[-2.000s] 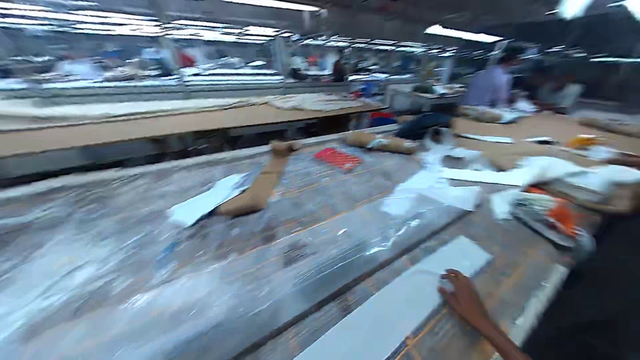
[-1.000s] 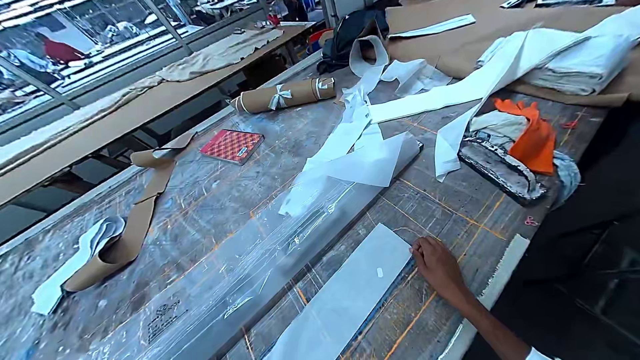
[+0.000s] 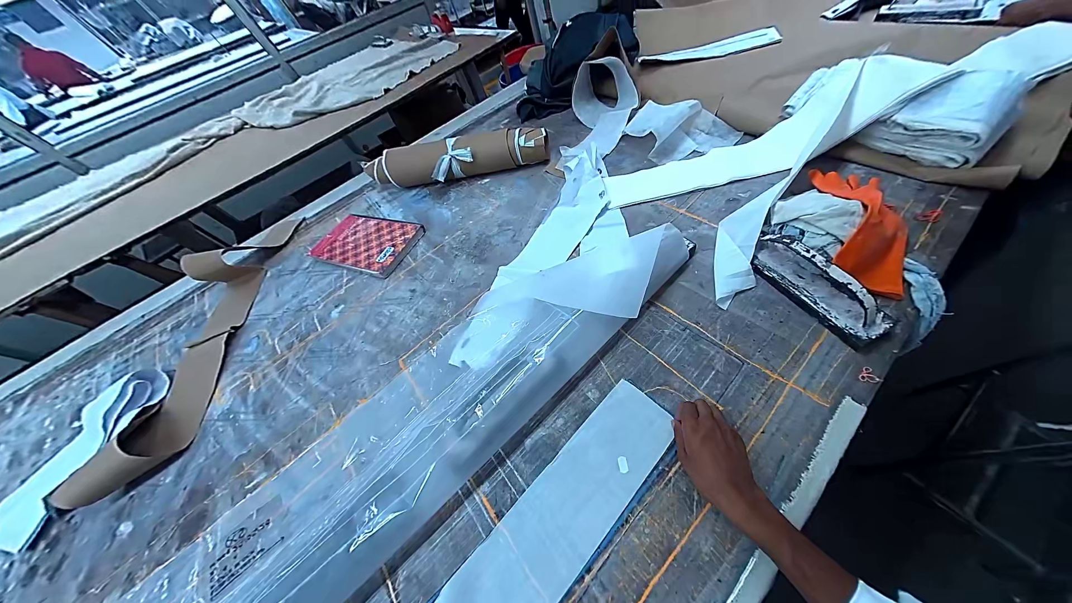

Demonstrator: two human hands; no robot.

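Note:
My right hand (image 3: pixel 712 452) rests at the top right corner of a long pale strip (image 3: pixel 569 502), its fingertips touching the edge; whether they pinch it I cannot tell. Dark blue material shows along the strip's right side, and a small white piece lies on top of it. A thin thread curls just above my fingers. Left of the strip lies a long sheet of clear plastic (image 3: pixel 402 461), with white paper strips (image 3: pixel 578 276) over its far end. My left hand is out of view.
A red checked notebook (image 3: pixel 367 244), a tied brown paper roll (image 3: pixel 461 157) and a curled brown strip (image 3: pixel 201 377) lie on the worktable. At the right are a black-edged block with a handle (image 3: pixel 821 285), an orange cloth (image 3: pixel 875 239) and folded white fabric (image 3: pixel 946 117). Another person's hand shows top right.
The view has swung down toward the table since two seconds ago. My right hand stays at the strip's end, its fingers now drawn closer together than in the oldest frame.

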